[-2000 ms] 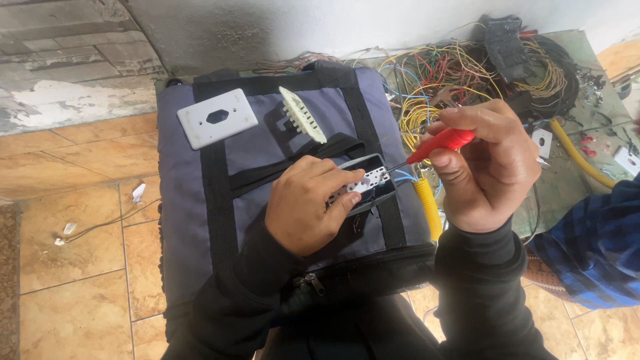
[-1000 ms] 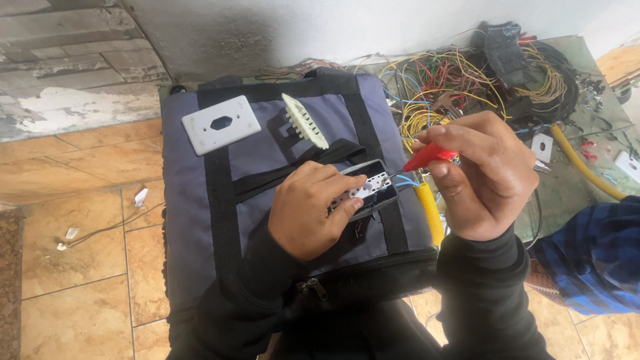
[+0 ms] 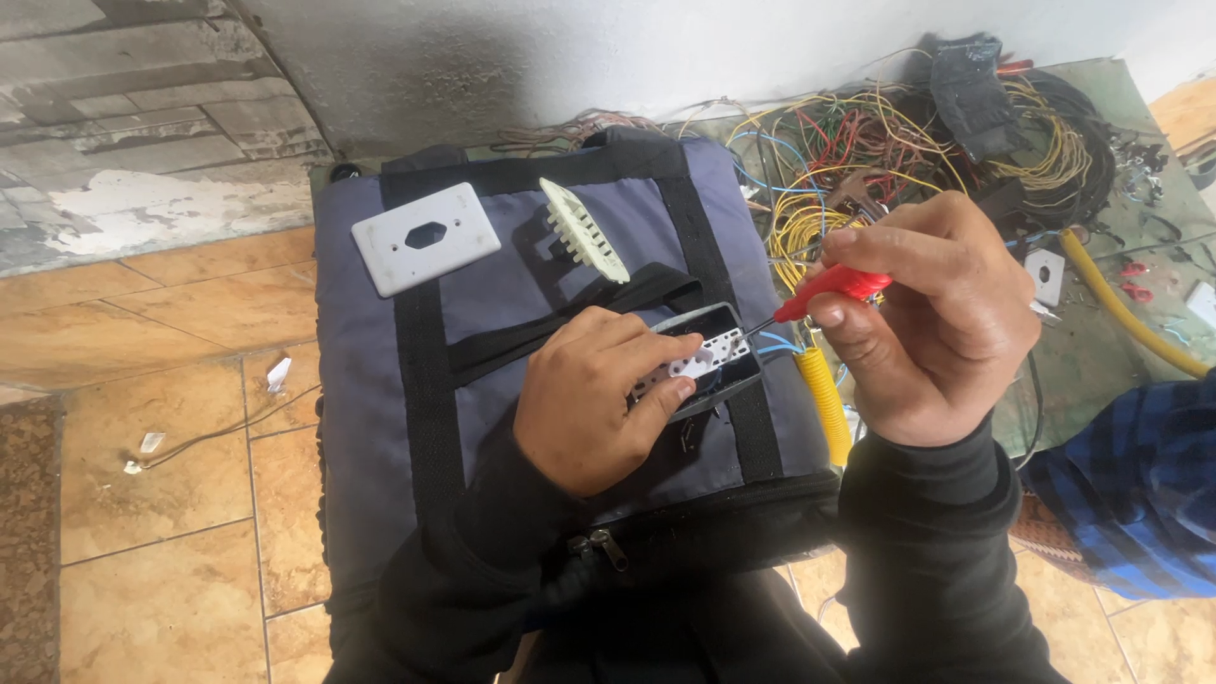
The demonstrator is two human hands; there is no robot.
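Note:
My left hand (image 3: 594, 399) pinches a white perforated mounting strip (image 3: 724, 350) between thumb and index finger, over the open top of a grey rectangular electrical box (image 3: 698, 406). In my right hand (image 3: 926, 323) is a screwdriver with a red handle (image 3: 831, 290); its tip meets the right end of the strip. Blue wires (image 3: 779, 343) come out at the box's right side, beside a yellow corrugated conduit (image 3: 824, 408). A white wall plate (image 3: 425, 239) with a central opening lies on the bag, and a pale ribbed plastic piece (image 3: 583, 231) rests to its right.
The box sits on a grey-blue padded bag (image 3: 589, 209) with black straps. Tangled coloured wires (image 3: 855, 142) and a yellow hose (image 3: 1092, 309) lie on a green surface (image 3: 1069, 399) at right. Another person's blue checked sleeve (image 3: 1130, 484) is at the right edge. Wire scraps lie on the tiled floor (image 3: 157, 513).

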